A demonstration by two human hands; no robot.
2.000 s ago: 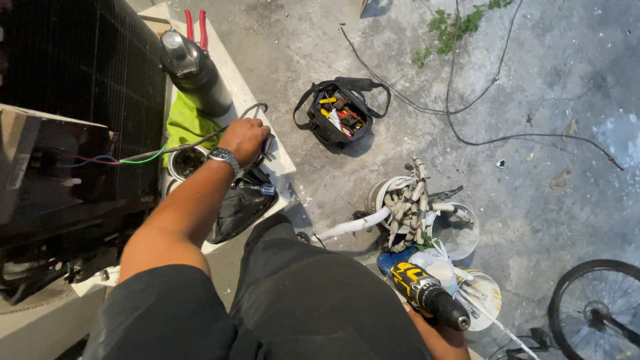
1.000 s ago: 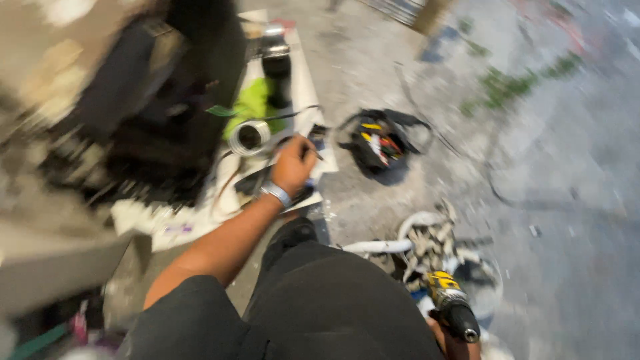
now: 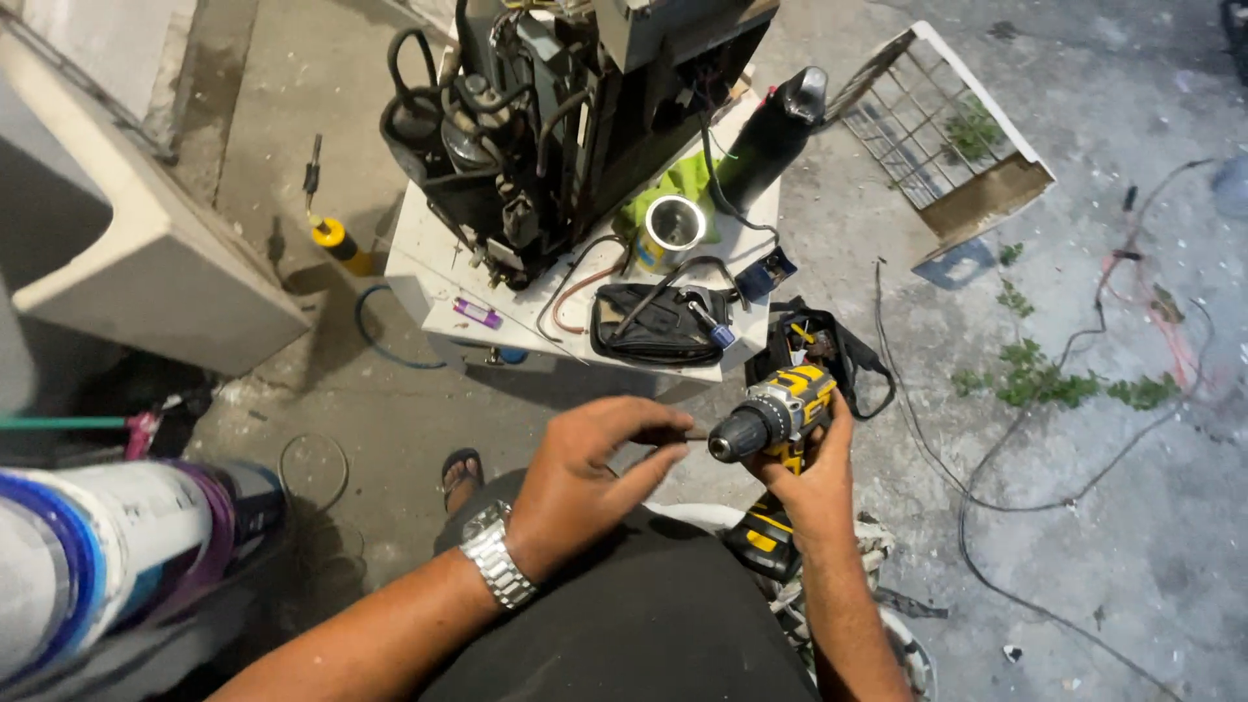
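Observation:
My right hand (image 3: 814, 468) grips a yellow and black cordless drill (image 3: 780, 409) by its handle, its chuck facing left. With a metal watch on the wrist, my left hand (image 3: 604, 468) pinches a thin, dark rod or bit (image 3: 697, 437) between thumb and fingers just left of the chuck. Whether the rod touches the chuck I cannot tell. Beyond the hands, a black zip pouch (image 3: 655, 324) lies on a white surface (image 3: 448, 341) beside an open can (image 3: 675, 224), a green cloth (image 3: 690, 185) and a black bottle (image 3: 775, 136).
Machinery with a compressor (image 3: 473, 136) stands on the white surface. Behind the drill is a black tool bag (image 3: 858, 356) on the floor. Cables (image 3: 985, 502) and a grille frame (image 3: 1033, 166) lie at right. A yellow torch-like cylinder (image 3: 341, 244) and large buckets (image 3: 127, 556) are at left.
My left hand has come away from the white surface to the front of the drill. The drill, low at the right before, is now raised beside it. The view has shifted left.

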